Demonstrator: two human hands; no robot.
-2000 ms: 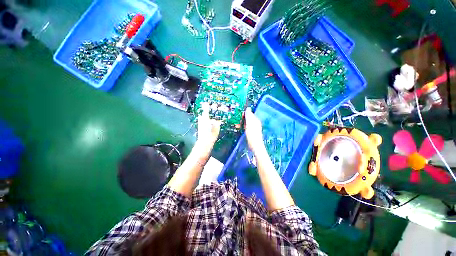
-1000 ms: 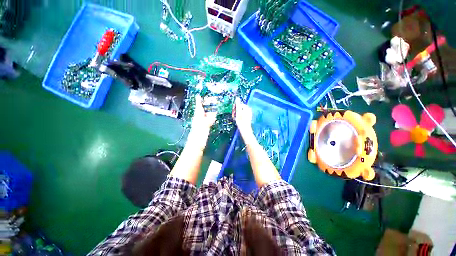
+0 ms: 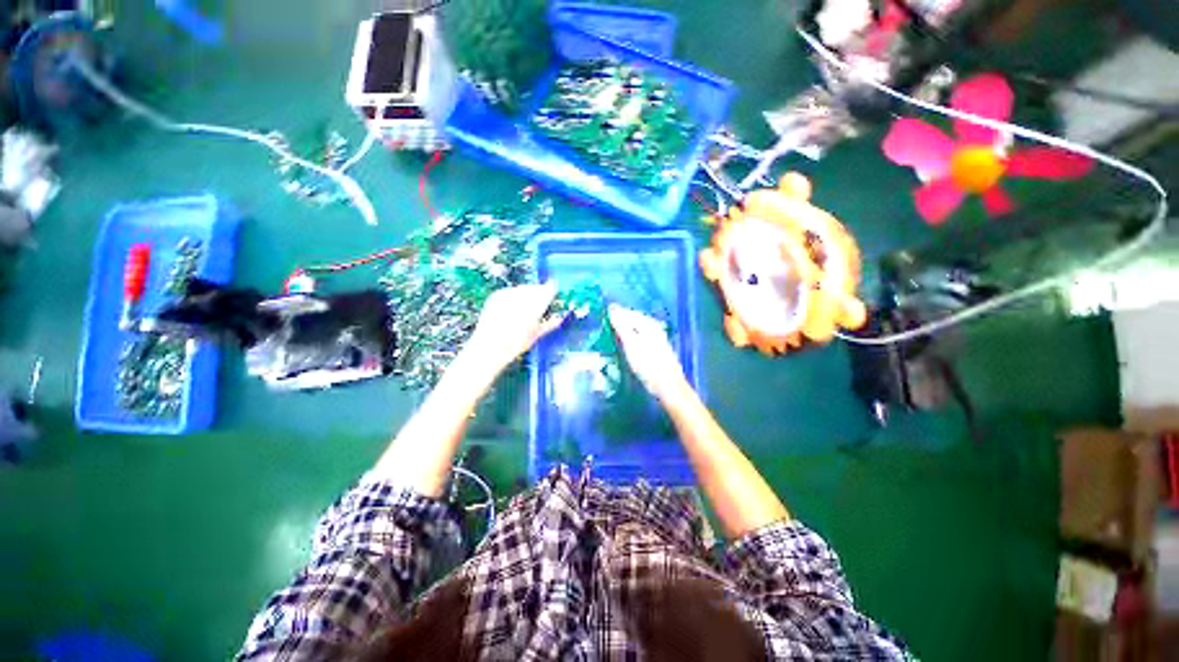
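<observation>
My left hand (image 3: 517, 321) and my right hand (image 3: 644, 347) are over the upper part of the blue near bin (image 3: 692, 388). A small, blurred green circuit board piece (image 3: 581, 301) is between their fingertips. My left fingers are closed on its left side and my right fingers are at its right side. Any tool in my right hand cannot be made out. Pale scraps (image 3: 584, 376) lie in the bin below the hands. A loose heap of small green boards (image 3: 453, 291) lies left of the bin.
The panel bin (image 3: 569, 168) stands beyond the near bin. The lion-face fan (image 3: 786, 269) is right of it. A black and silver fixture (image 3: 323, 339) stands left of the heap, by the left bin (image 3: 97, 369). The power supply (image 3: 403, 80) and white cable (image 3: 207, 129) are farther back.
The view has turned and shifted. My hands have moved right, from the heap to over the near bin. The large panel seen earlier between them no longer shows there; a small green piece does.
</observation>
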